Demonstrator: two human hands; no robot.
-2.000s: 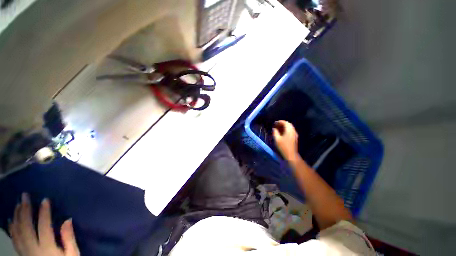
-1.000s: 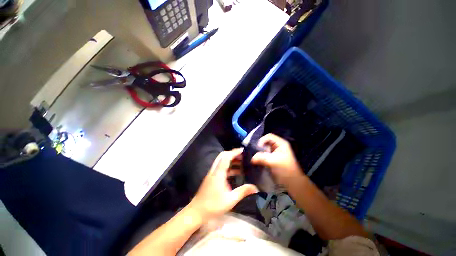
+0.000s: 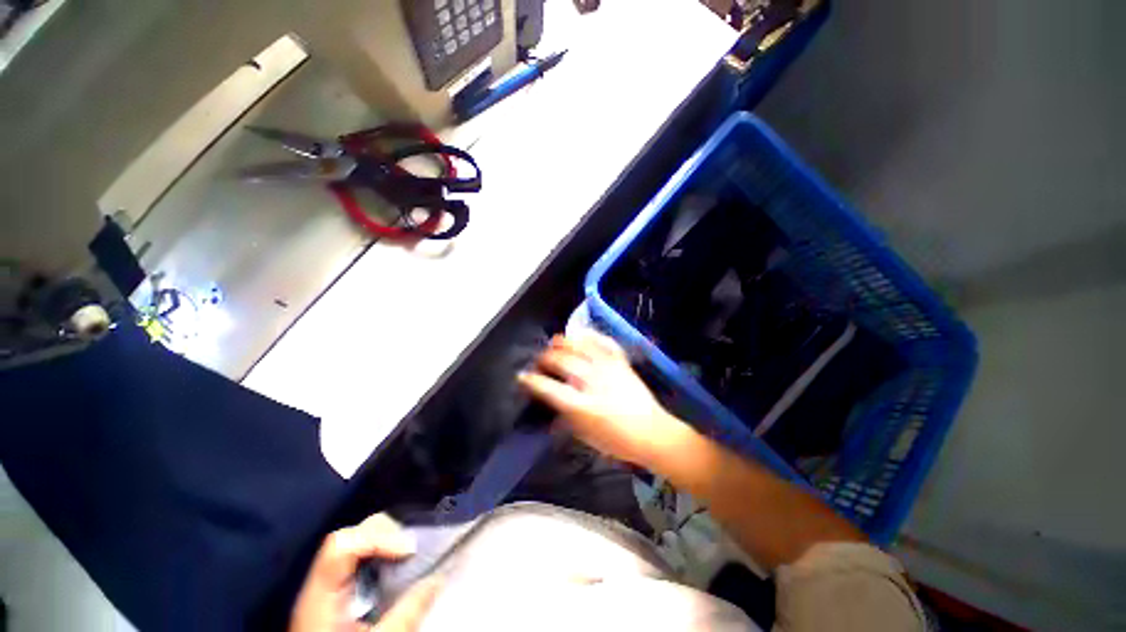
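Observation:
A dark navy panel (image 3: 161, 457) lies over the left end of the white table and hangs down toward my lap. A blue-grey cloth strip (image 3: 500, 475) stretches between my hands over my lap. My left hand (image 3: 358, 568), at the bottom, is closed on its lower end, close to the navy panel. My right hand (image 3: 587, 389) holds its dark upper end beside the blue crate's near corner. The machine's needle area (image 3: 167, 315) is brightly lit at the left.
Red and black scissors (image 3: 395, 179) lie on the white table (image 3: 420, 333). A blue pen-like tool (image 3: 512, 87) lies beside the machine's keypad (image 3: 457, 31). A blue plastic crate (image 3: 920, 321) with dark cloth pieces stands right of the table, by a grey wall.
My right hand first reached into the crate, then brought a dark cloth piece out to my left hand. My left hand left the navy panel, and my hands have since moved apart, stretching the piece.

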